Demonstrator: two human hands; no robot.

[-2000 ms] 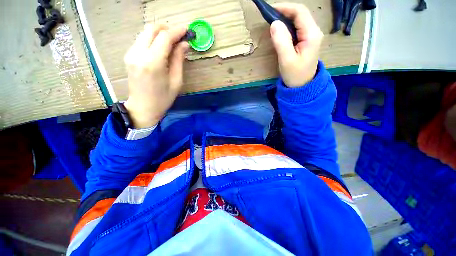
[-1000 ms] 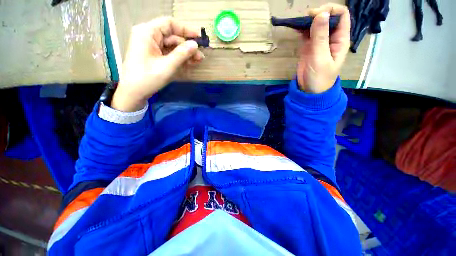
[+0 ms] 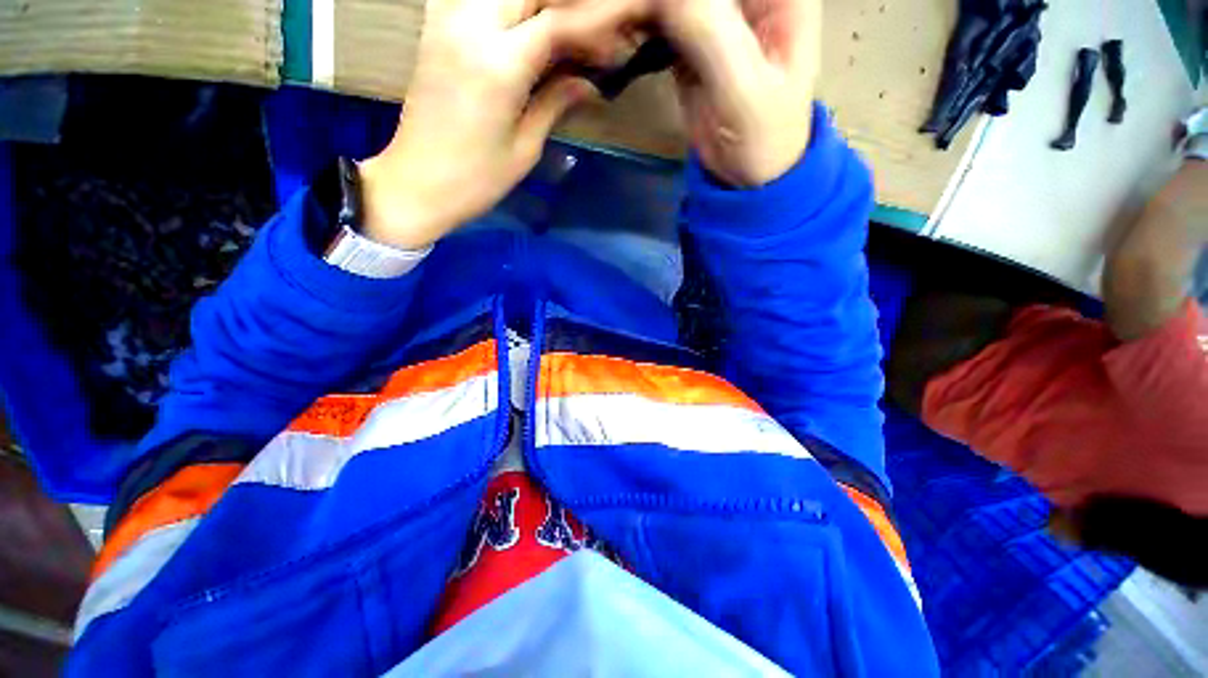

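Note:
My left hand [image 3: 484,113], with a dark watch at the wrist, and my right hand [image 3: 742,80] meet at the top edge of the view, both partly cut off. Between them a black part [image 3: 639,66] shows, gripped by the fingers. The fingers hide most of it, so I cannot tell the small piece from the long one or whether they are joined. The green cap is not in view.
A heap of long black parts [image 3: 983,66] lies on the cardboard's right side [image 3: 881,146]. Two black parts [image 3: 1081,96] lie on the white surface [image 3: 1013,179]. A blue crate [image 3: 40,411] with dark parts is at left. A person in orange-red [image 3: 1047,397] is at right, above blue crates [image 3: 980,556].
My hands were apart, one with the small black part, one with the long one; now they are together. The view has shifted down, and the green cap has left it. The other person shows more.

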